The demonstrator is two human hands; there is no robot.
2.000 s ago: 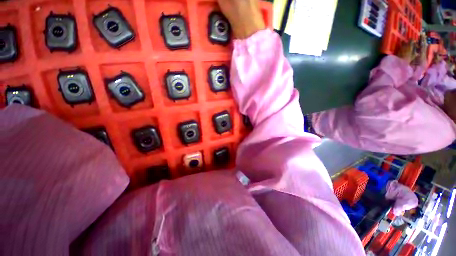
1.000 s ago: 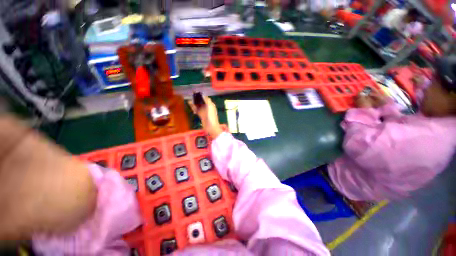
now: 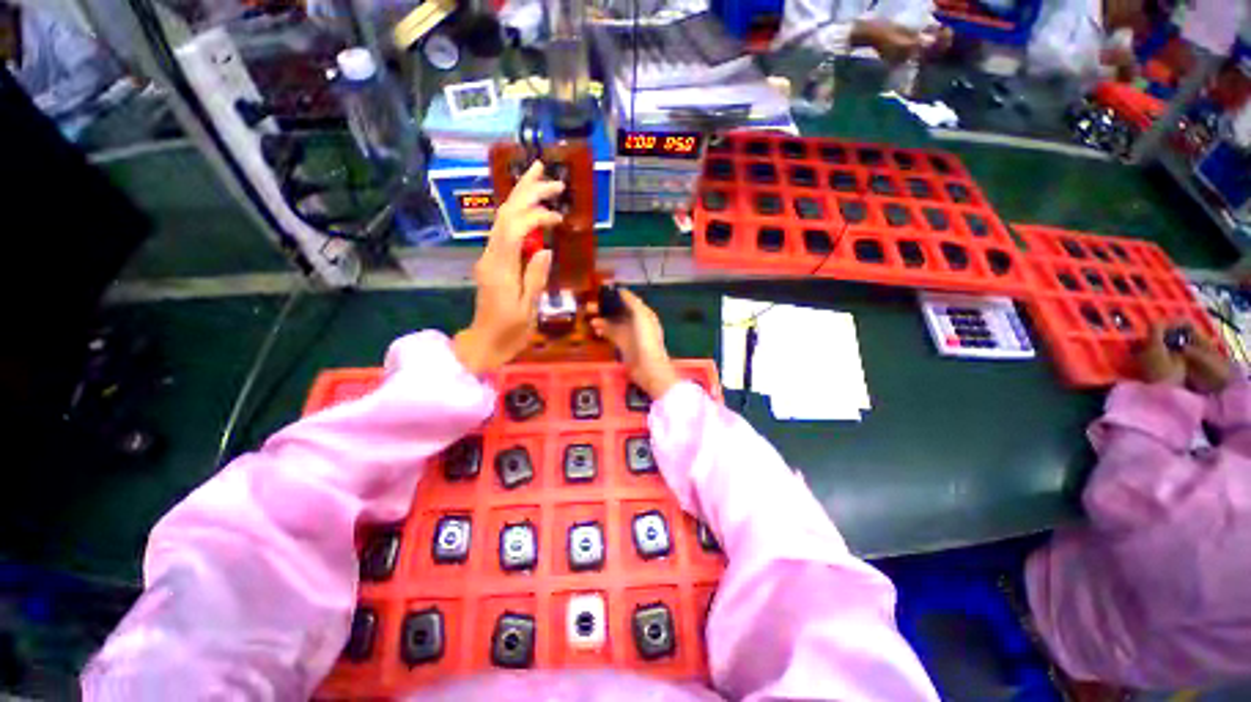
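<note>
The orange-brown test fixture (image 3: 574,247) stands behind the red-orange tray (image 3: 542,497). My left hand (image 3: 510,261) is raised at the fixture's left side, its fingers around the red clamp handle (image 3: 534,244), which is mostly covered. My right hand (image 3: 634,333) is just right of the fixture base and holds a small black device unit (image 3: 612,300) by the fingertips. A silvery spot, the fixture nest (image 3: 557,305), shows between my hands. The tray holds many black units with pale rings and one pale-faced unit (image 3: 587,621) in the front row.
A power supply (image 3: 660,146) with red digits and a blue-framed meter (image 3: 473,200) stand behind. To the right are papers (image 3: 807,359), a calculator-like object (image 3: 975,327), further trays (image 3: 853,206) and another person's hands (image 3: 1183,354). Cables lie on the left.
The view has lifted and shifted. My left hand has moved from the near left to the fixture's handle. My right hand, holding a black unit, is now close beside the fixture base.
</note>
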